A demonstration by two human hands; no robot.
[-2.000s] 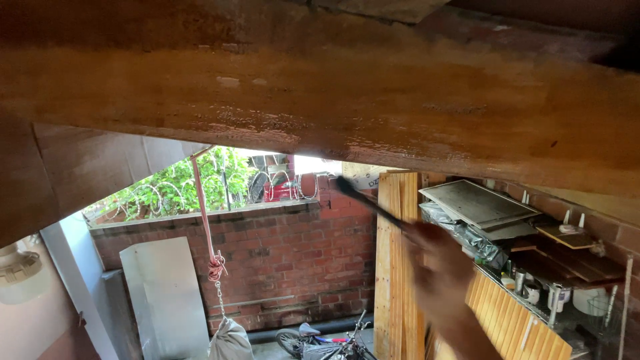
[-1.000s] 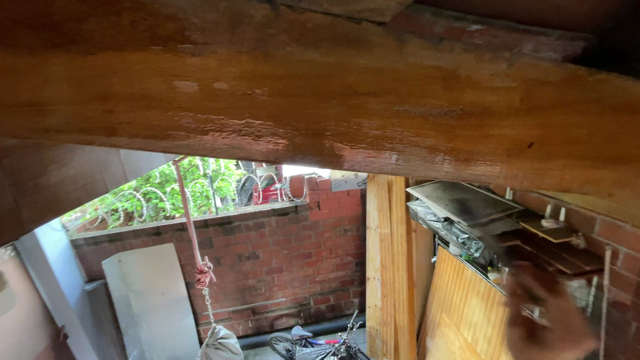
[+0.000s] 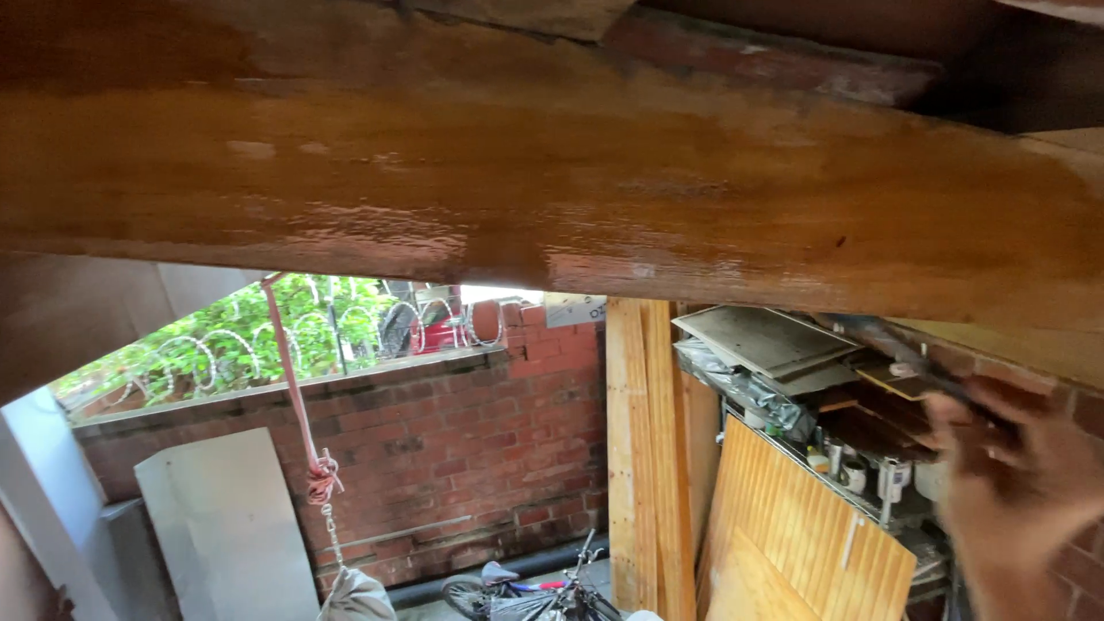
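Note:
A wooden beam (image 3: pixel 517 190) crosses the upper part of the head view, its lower face wet and glossy in patches. At the right, blurred by motion, my right hand (image 3: pixel 1009 457) is closed around the dark handle of a paintbrush (image 3: pixel 897 349). The brush slants up and left, its head near the beam's lower edge; whether it touches cannot be told. My left hand is not in view; a bit of blurred skin-toned surface at the lower left edge cannot be made out.
Below stand a brick wall (image 3: pixel 448 431) topped with razor wire (image 3: pixel 233 345), upright planks (image 3: pixel 651 448), a shelf with cans (image 3: pixel 854 474) and stacked boards (image 3: pixel 759 341), and a bicycle (image 3: pixel 535 586). A grey sheet panel (image 3: pixel 224 526) leans left. A sack (image 3: pixel 358 595) hangs from a pink rope (image 3: pixel 293 371).
My right hand with the brush has moved rightward along the beam from near the middle two seconds ago. The glossy patches remain on the beam.

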